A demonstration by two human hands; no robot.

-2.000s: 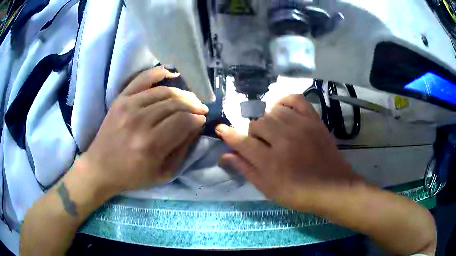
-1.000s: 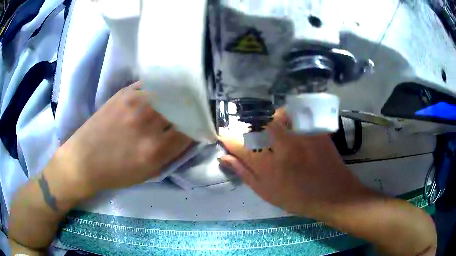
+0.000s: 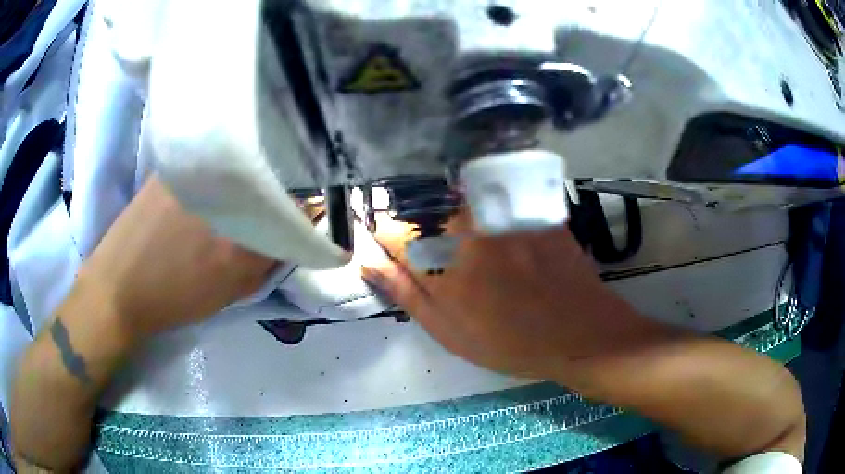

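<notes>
The light fabric panel (image 3: 326,285) lies under both hands in front of the needle area, with more folds at the left. My left hand (image 3: 190,268) is on the cloth at the left, its fingers hidden behind the white machine head (image 3: 213,139). My right hand (image 3: 491,287) is right of the needle area, its fingertips touching the cloth edge beside the needle bar (image 3: 340,222). Its upper part is partly behind the white knob (image 3: 514,192). The presser foot and stitch point cannot be made out.
Scissors with black loop handles (image 3: 623,231) lie right of the needle, with a slim metal tool (image 3: 649,191) above them. The green ruler strip (image 3: 352,430) runs along the front table edge. Small metal loops (image 3: 788,301) are at the far right edge. A blue-lit display (image 3: 788,164) is at the right.
The machine head fills more of the view and now hides the left fingers. The dark fabric between the hands is out of sight. The light cloth's front edge and a small dark piece show on the tabletop.
</notes>
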